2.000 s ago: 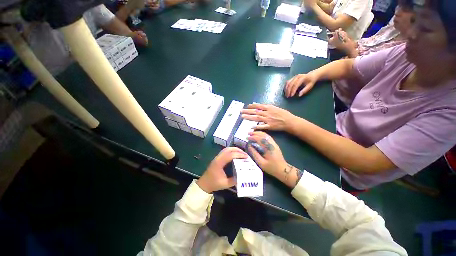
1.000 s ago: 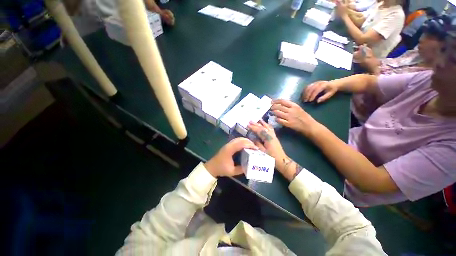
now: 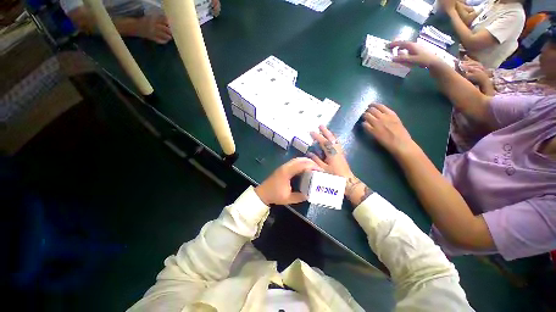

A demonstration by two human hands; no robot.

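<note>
My left hand (image 3: 285,183) grips a white product box (image 3: 326,189) from its left side, near the table's front edge; its small printed end faces me. My right hand (image 3: 332,155) is bare and tattooed. Its fingers are spread and reach to the near right end of the carton stack (image 3: 277,100); the fingertips touch or nearly touch it. The stack is a white block of cartons side by side, with a higher layer at its left. The palm side of my right hand is hidden.
Cream posts (image 3: 198,76) rise at the table's left edge. A person in a pink-lilac top (image 3: 506,152) sits at the right, one hand on a carton block (image 3: 384,56), the other on the dark green table (image 3: 341,225). Other people sit farther back, with flat sheets (image 3: 436,38) between.
The separate cartons beside the stack now lie against it. The neighbour's hand has left them, and the other hand has reached to the farther block. The view has shifted.
</note>
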